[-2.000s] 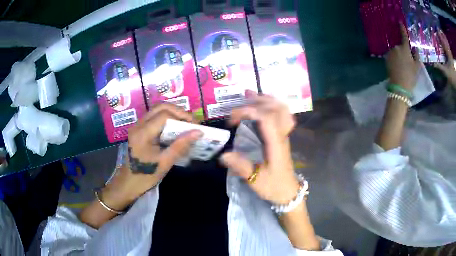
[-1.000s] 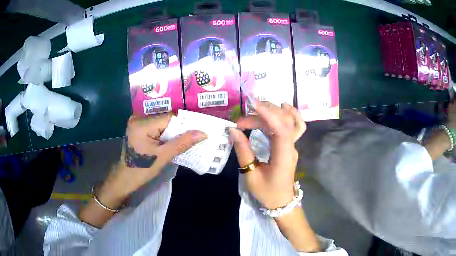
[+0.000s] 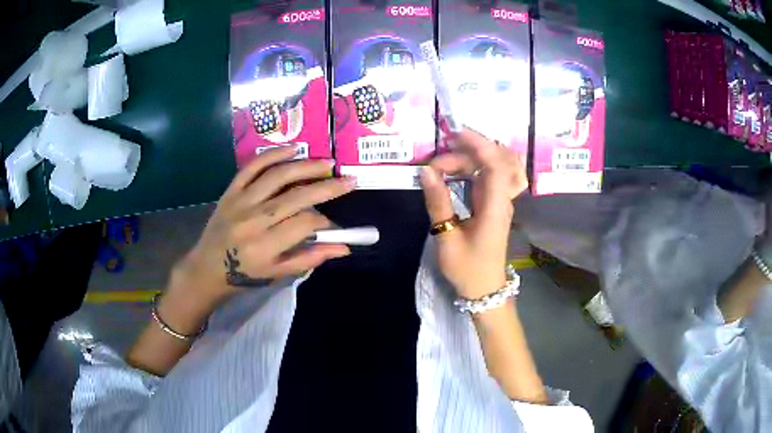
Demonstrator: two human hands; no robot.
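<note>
Four pink-and-black smartwatch boxes stand side by side in my view, the second [image 3: 385,106] between my hands. A long white sticker [image 3: 385,176] lies along its bottom edge, below a barcode sticker [image 3: 385,150]. My left hand [image 3: 267,216] has fingertips at the sticker's left end and holds a rolled white label sheet [image 3: 351,236] between its fingers. My right hand [image 3: 474,190] has thumb and fingers at the sticker's right end. A narrow pale strip [image 3: 440,84] rises from its fingers over the third box. The fourth box [image 3: 569,110] has a white strip at its bottom.
Curled blank backing paper [image 3: 85,152] is heaped on the green bench [image 3: 178,173] at the left. A dense row of pink boxes [image 3: 698,76] stands at the far right. A neighbouring person's sleeve and arm [image 3: 732,296] are at the right.
The label sheet, spread between my hands before, is now rolled in my left hand. Both hands have moved to the second box's bottom edge, where a long white sticker now shows.
</note>
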